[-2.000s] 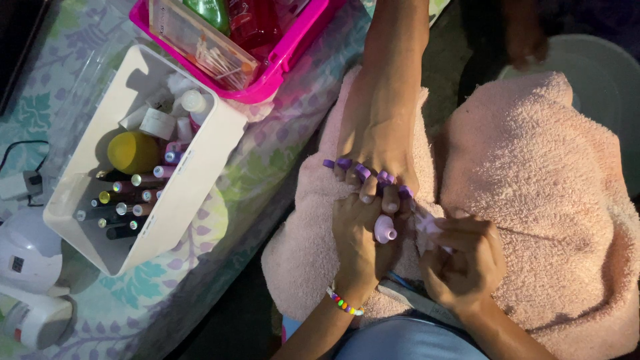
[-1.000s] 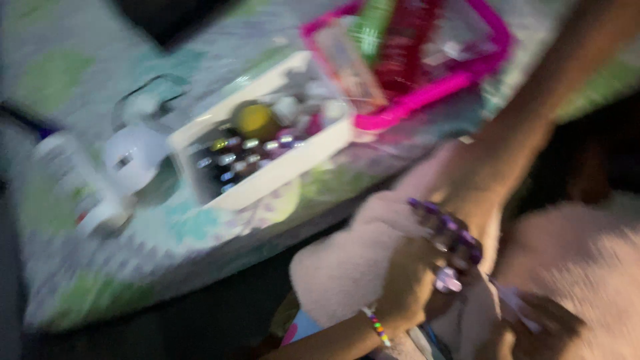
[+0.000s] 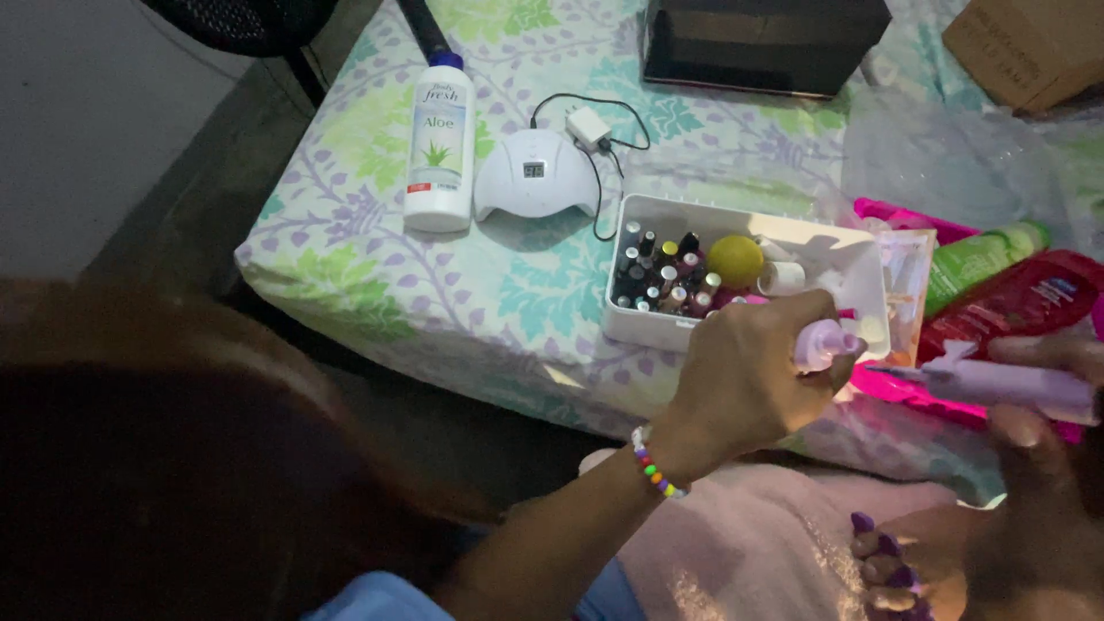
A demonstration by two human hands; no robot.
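My left hand (image 3: 759, 371), with a beaded bracelet at the wrist, holds an uncapped lilac nail polish bottle (image 3: 824, 345) in front of the white plastic box. At the right edge my right hand (image 3: 1048, 414) grips the lilac cap with its brush (image 3: 992, 384); the brush tip points left toward the bottle, apart from it. Below, a person's foot (image 3: 931, 543) with a purple toe separator (image 3: 901, 576) between the toes rests by a pink towel (image 3: 733, 535). The white box (image 3: 655, 332) holds several nail polish bottles (image 3: 668, 276) and a yellow round item (image 3: 735, 261).
On the patterned cloth stand a white lotion bottle (image 3: 438, 151), a white nail lamp (image 3: 536, 177) and a plug adapter (image 3: 588, 128) with a black cable. A black box (image 3: 763, 43) and a cardboard box (image 3: 1031, 52) lie farther back. A pink tray (image 3: 914, 392) holds green and red bottles.
My hands have moved away from the toes with the bottle and the brush cap. The view has swung left, bringing the lotion bottle and the bed's corner fully into sight.
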